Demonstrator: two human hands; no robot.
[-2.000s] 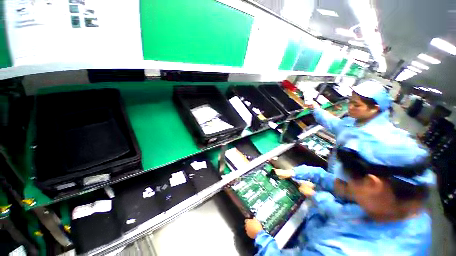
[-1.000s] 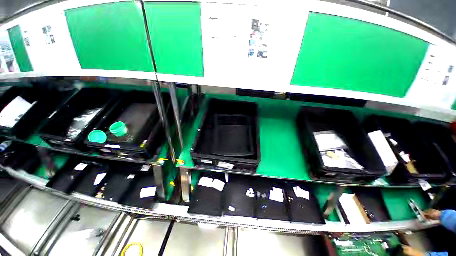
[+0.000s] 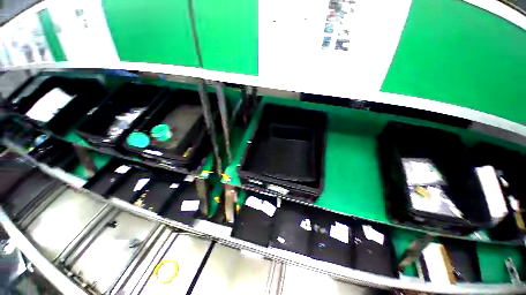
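Observation:
Neither of my hands is in the picture. Nearest in front are black component trays (image 3: 291,233) in a row on the lower shelf, with white paper labels (image 3: 260,205) and small loose bits on them. More black trays (image 3: 151,195) lie left of the metal posts. A yellow ring (image 3: 166,271) lies on the pale metallic line surface (image 3: 230,271). Above, an ESD tote bin (image 3: 283,151) stands on the green upper shelf, with another nested in it. The picture is somewhat blurred.
Metal posts (image 3: 211,124) rise between the shelf sections. A left bin holds two teal round containers (image 3: 162,132). A right bin holds bagged parts (image 3: 425,187). A white and brown box (image 3: 437,264) is on the lower shelf at right. Rails (image 3: 135,259) cross the line. An instruction sheet (image 3: 337,29) hangs above.
The view has swung left from the neighbouring workers, then shifted and tilted slightly. The workers, their hands and the green circuit board have left the picture.

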